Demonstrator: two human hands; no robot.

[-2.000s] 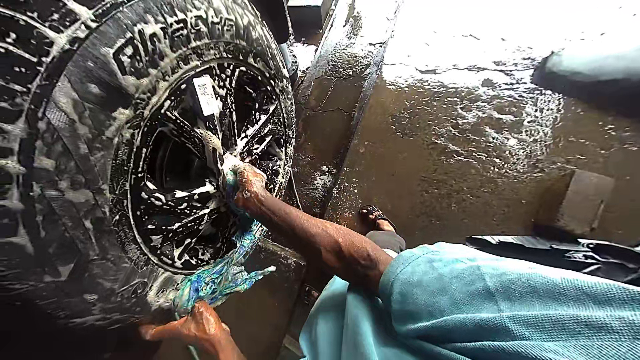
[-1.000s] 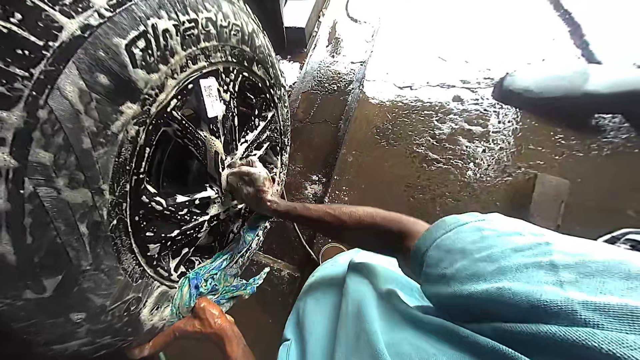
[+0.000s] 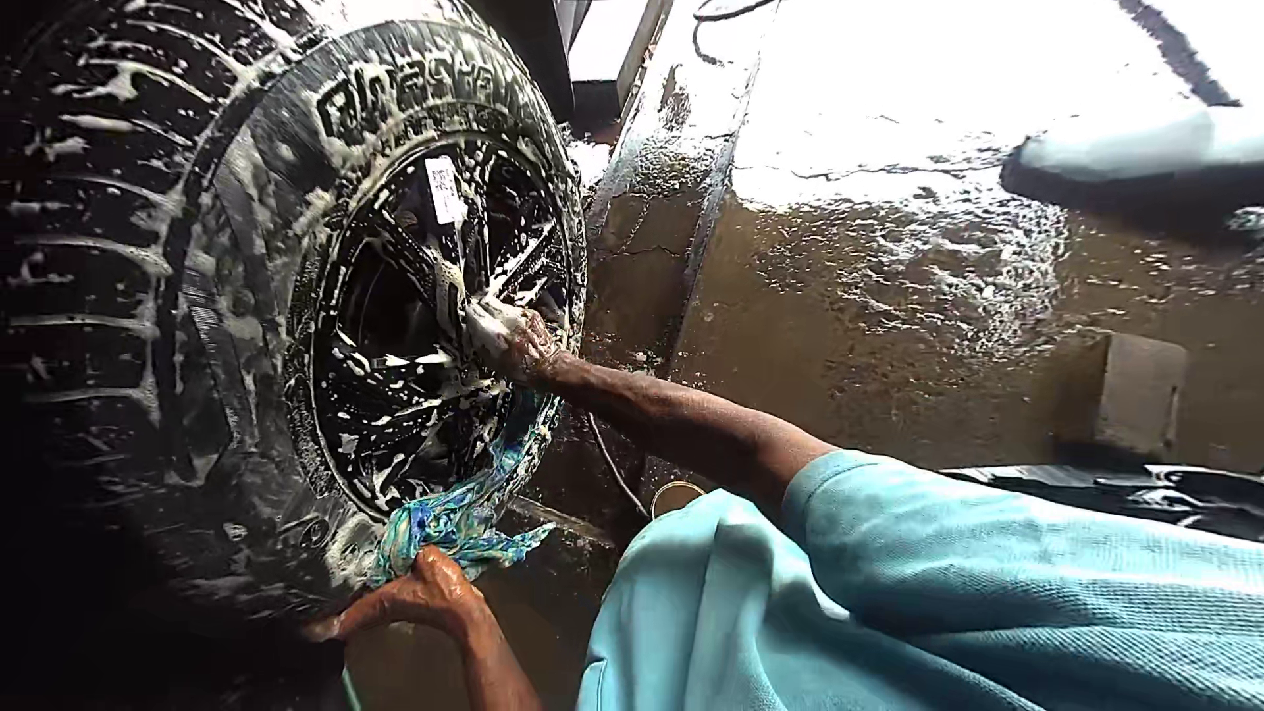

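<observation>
A black tyre [image 3: 232,326] stands upright at the left, streaked with foam, and its black alloy wheel [image 3: 400,380] bears a white label. My right hand [image 3: 513,341] is at the spokes near the hub, covered in foam and closed around one end of a wet blue-green patterned cloth [image 3: 444,528]. From below that hand the cloth runs down along the lower right rim. Lower down, my left hand [image 3: 425,592] grips its bunched other end beside the tyre's sidewall. Foam hides the fingertips of my right hand.
Wet, sudsy concrete floor [image 3: 790,336] spreads to the right. A block [image 3: 1141,390] rests on it, with a dark glossy object [image 3: 1136,494] below. A thin hose or cable [image 3: 617,459] lies by the wheel. A blurred pale object [image 3: 1116,143] is at upper right.
Blue cloth showed at my right hand two seconds ago; white foam covers that hand now. It stays near the hub, and my left hand stays low at the cloth.
</observation>
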